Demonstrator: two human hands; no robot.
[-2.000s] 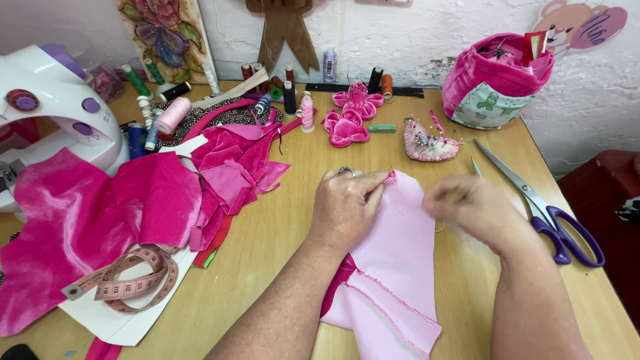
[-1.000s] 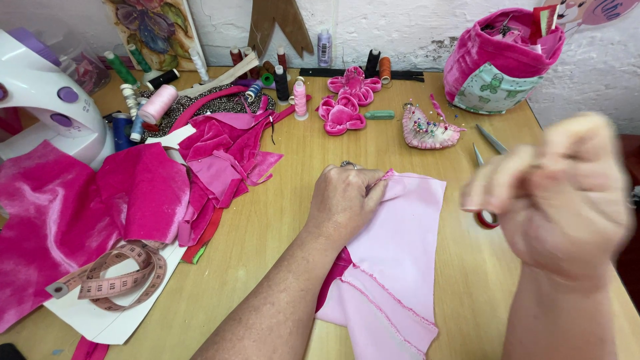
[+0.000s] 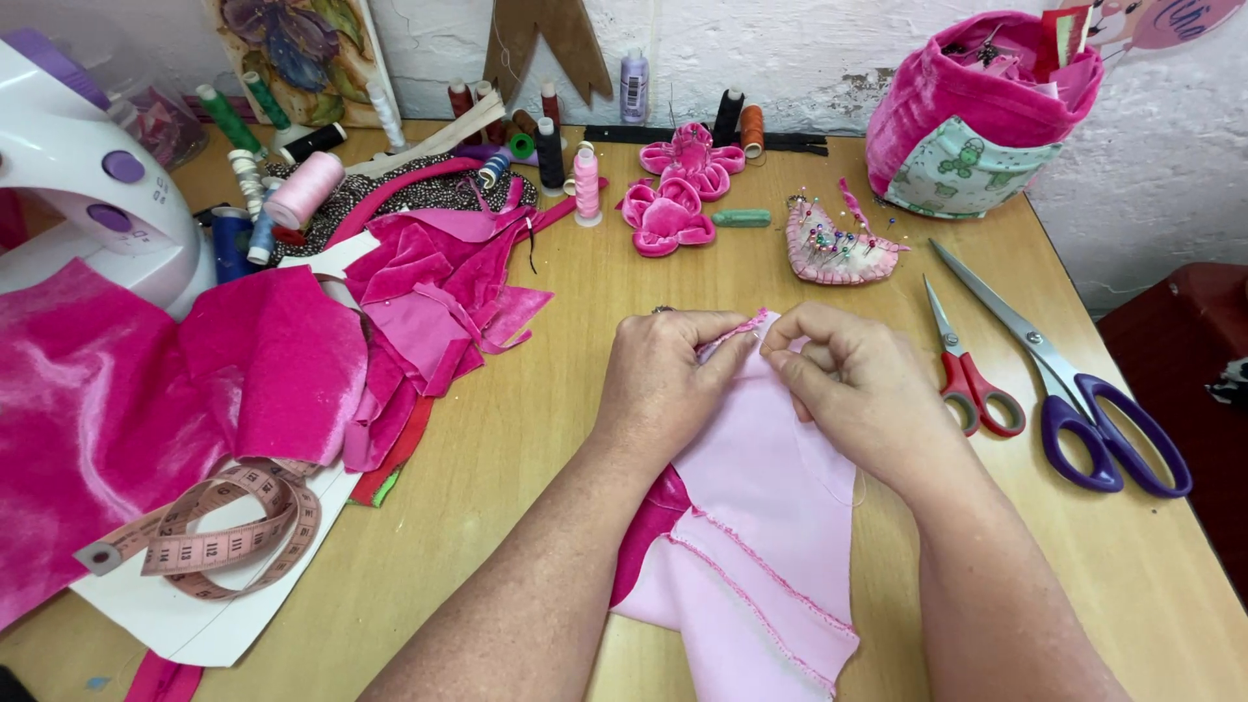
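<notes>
My left hand (image 3: 678, 366) pinches the top edge of a light pink fabric piece (image 3: 780, 487), where a bright pink frayed seam shows between thumb and fingers. Close beside it, my right hand (image 3: 838, 375) has thumb and forefinger pressed together at the same edge; a needle is too small to make out. A thin loop of thread hangs near the fabric's right side. Darker pink velvet (image 3: 648, 531) shows under the left forearm, and two stitched seams cross the lower part. Beyond the hands lies a crescent pincushion (image 3: 840, 249) full of pins.
Small red-handled scissors (image 3: 978, 390) and large purple-handled scissors (image 3: 1102, 429) lie at right. At left are a sewing machine (image 3: 88, 166), pink velvet (image 3: 263, 361) and a tape measure (image 3: 219, 546). Fabric flowers (image 3: 668, 216), thread spools (image 3: 586, 185) and a velvet basket (image 3: 887, 127) stand behind.
My right hand, raised off to the right one second ago, is back at the fabric's top edge beside my left hand. The left hand keeps its pinch there.
</notes>
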